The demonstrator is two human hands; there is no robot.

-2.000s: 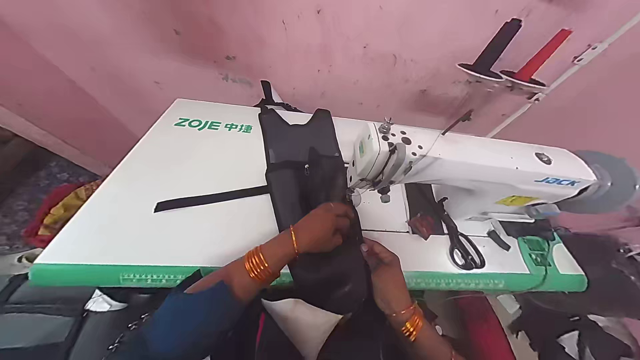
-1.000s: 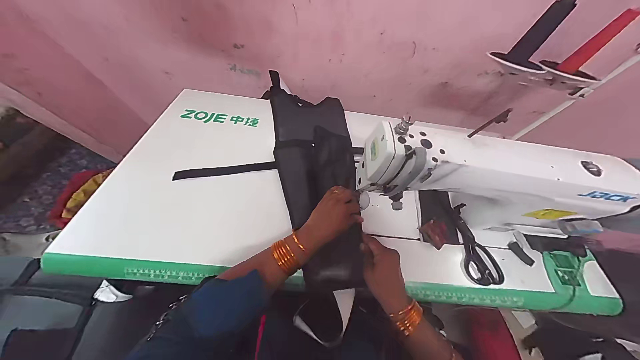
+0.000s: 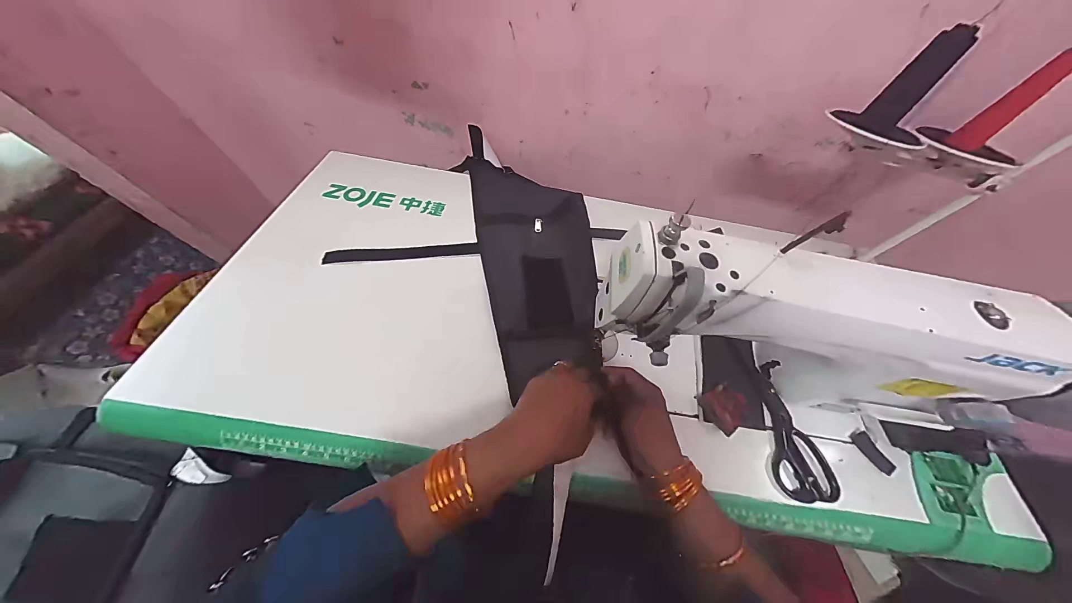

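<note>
A black fabric piece (image 3: 536, 276) with a small zip pull lies lengthwise on the white sewing machine table (image 3: 377, 335), its right edge at the head of the sewing machine (image 3: 645, 268). Just in front of the needle area, my left hand (image 3: 557, 410) rests on the near end of the fabric, fingers curled on it. My right hand (image 3: 645, 410) pinches the fabric's near right edge beside it. The exact fingertips are blurred. A black strap (image 3: 402, 252) sticks out to the left from under the fabric, and a pale strip (image 3: 557, 519) hangs below my hands over the table's front edge.
Black scissors (image 3: 796, 456) lie right of my hands, near a dark red scrap (image 3: 724, 408). Black thread (image 3: 913, 84) and red thread (image 3: 1034, 100) stand on holders at the back right. Dark bags (image 3: 75, 502) sit at lower left, below the table's green edge (image 3: 276, 444).
The black fabric has shifted toward the near edge and lies flatter, its zip pull now showing. Both hands have stayed at its near end. The view has moved closer.
</note>
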